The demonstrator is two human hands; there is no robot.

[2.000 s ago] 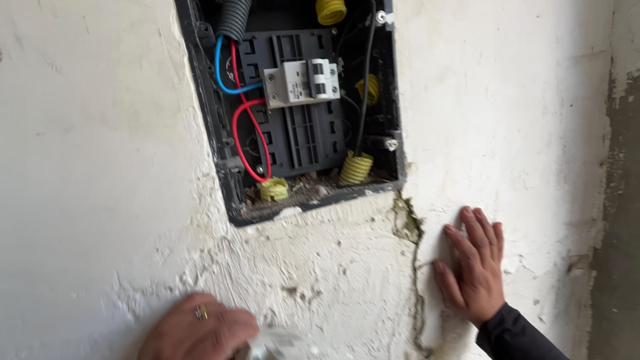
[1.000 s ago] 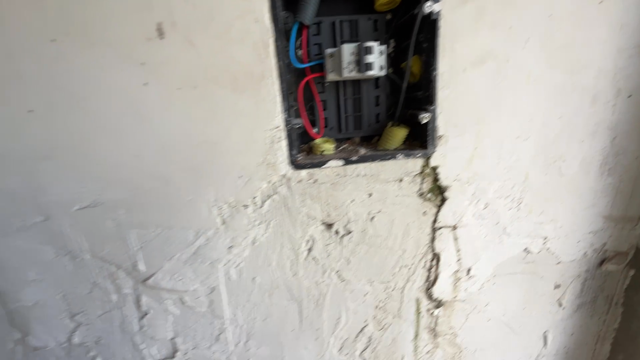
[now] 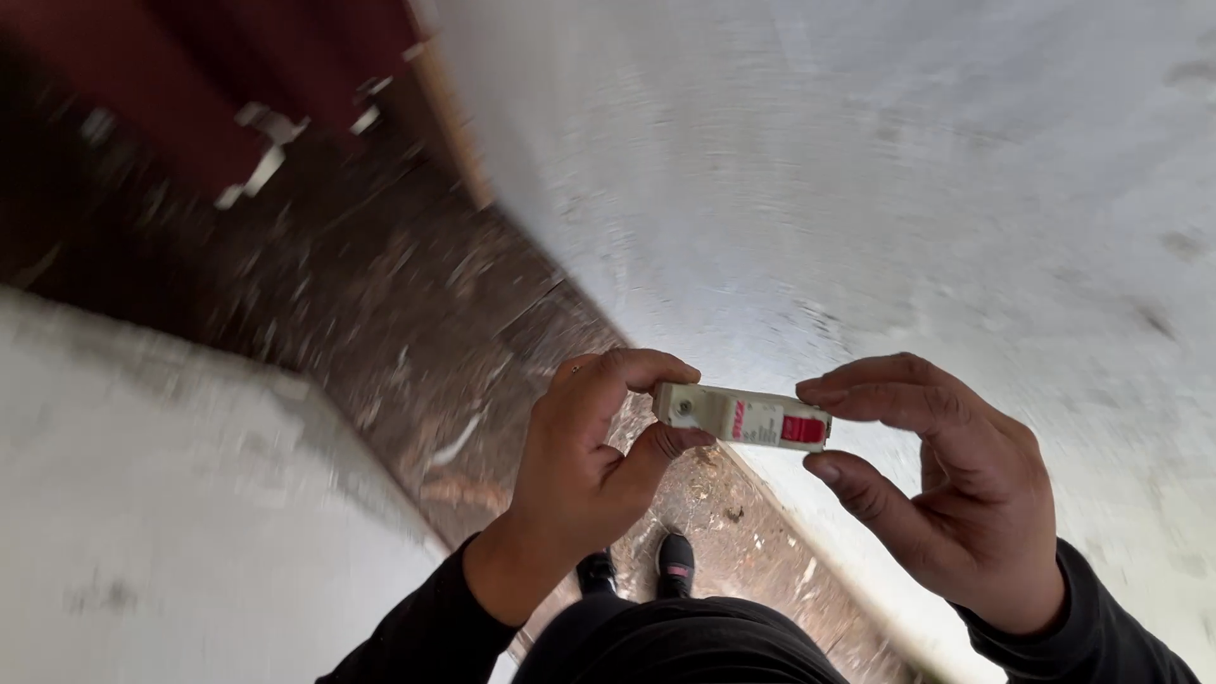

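Note:
A single white circuit breaker with a red toggle and a printed label lies level between my hands, low in the head view. My left hand pinches its left end, by the terminal screw, between thumb and index finger. At the toggle end, my right hand has its index finger and thumb at the upper and lower edges, seemingly touching the casing; how firmly it holds is unclear.
White plaster walls rise at the right and lower left. Between them runs a dirty, debris-strewn floor with my shoes on it. A dark red curtain hangs at the upper left.
The view has swung from the wall's open electrical box down to the floor. Both hands, out of view one second ago, are now in view with the single breaker between them.

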